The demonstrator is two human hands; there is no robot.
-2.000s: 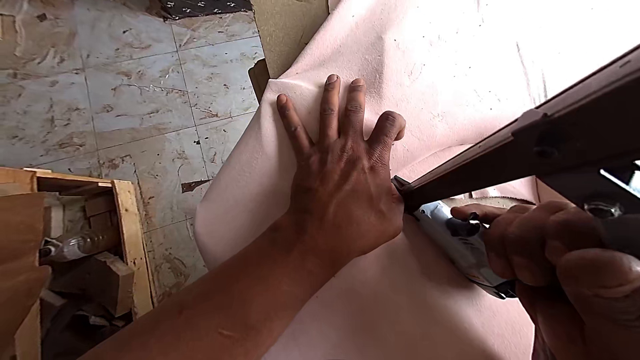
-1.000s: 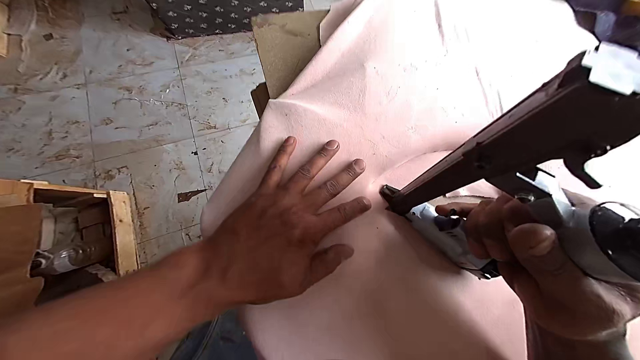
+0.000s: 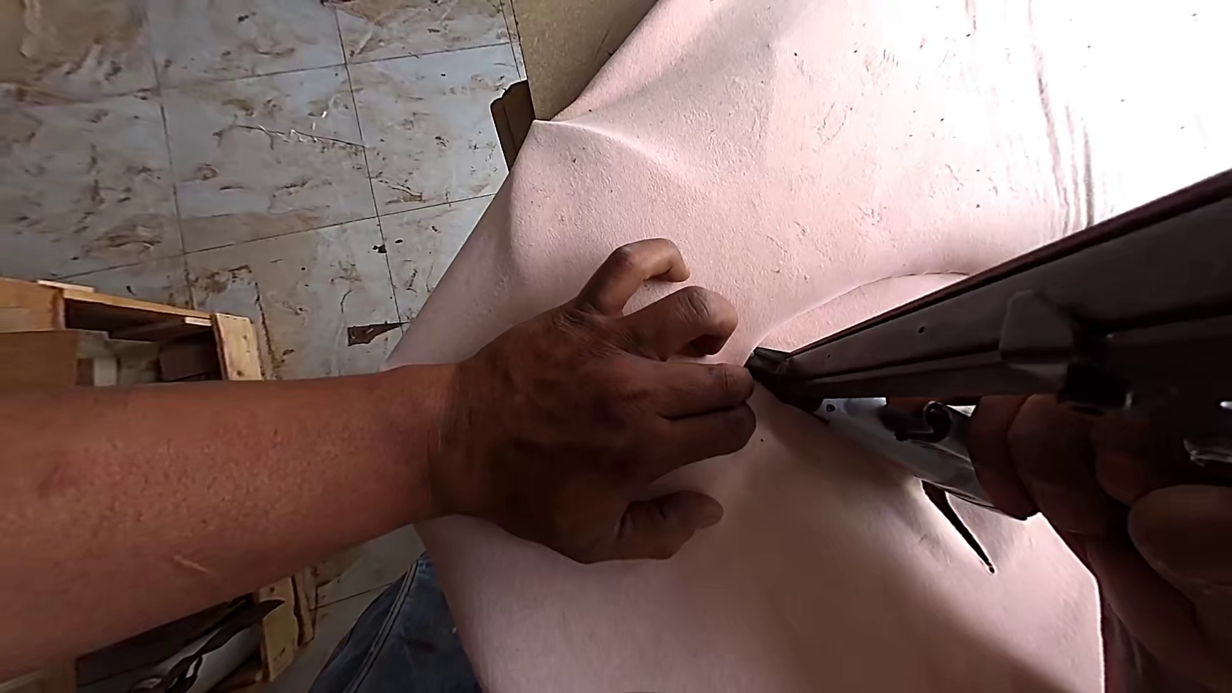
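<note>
Pale pink fabric [image 3: 674, 183], with a matte, suede-like face, covers a large padded form and has a raised fold near the middle. My left hand [image 3: 616, 423] lies on it with curled fingers; thumb and fingers are apart, and nothing shows in its grip. At its fingertips, the nose of a staple gun [image 3: 895, 356] meets the fabric. My right hand [image 3: 1088, 491], dark and partly cut off at the right edge, is closed around the tool's body below its long dark magazine. The tool hides part of the fold. A dark slit-like mark shows in the fabric beneath the tool.
At the left stands an open wooden crate [image 3: 241, 348] with scraps inside, partly behind my left forearm. Stained floor tiles [image 3: 279, 192] lie beyond it. A brown board [image 3: 568, 48] juts out at the fabric's upper edge. Blue denim [image 3: 404, 635] shows at the bottom.
The fingers of my left hand were spread flat a second ago and are now curled, their tips close to the staple gun's nose. My right hand still holds the staple gun.
</note>
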